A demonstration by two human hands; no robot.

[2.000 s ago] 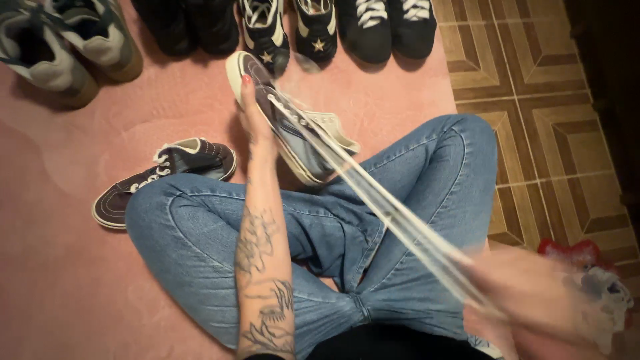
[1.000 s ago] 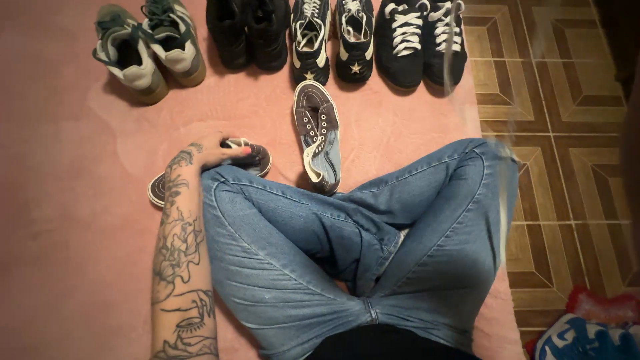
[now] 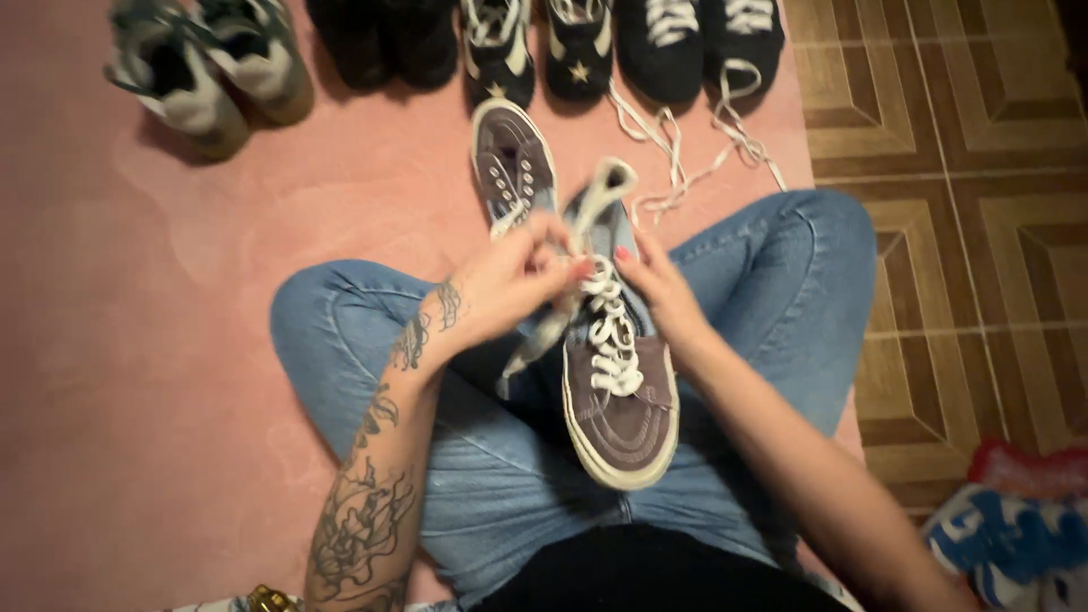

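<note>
A dark sneaker (image 3: 625, 433) with a cream sole lies over my lap, its toe toward me and white laces (image 3: 614, 340) threaded through its front. My left hand (image 3: 518, 272) pinches a blurred loop of white lace (image 3: 605, 191) above the shoe's upper eyelets. Against the right side of the same shoe, my right hand (image 3: 659, 280) holds its collar with the fingers. The matching sneaker (image 3: 512, 140) lies on the pink mat just beyond, its toe hidden by my left hand and its upper eyelets unlaced. A loose white lace (image 3: 671, 170) lies curled on the mat to the right.
Along the far side of the pink mat (image 3: 170, 340) stand grey-green sneakers (image 3: 204, 119), black shoes (image 3: 382, 51), star-marked sneakers (image 3: 578, 72) and black sneakers with white laces (image 3: 663, 59). Tiled floor (image 3: 943, 221) borders the right. A blue and white item (image 3: 1011, 544) lies at lower right.
The sneaker that lay at the left under my left hand is now over my lap in both hands. My right hand has come into view. A loose lace now lies on the mat.
</note>
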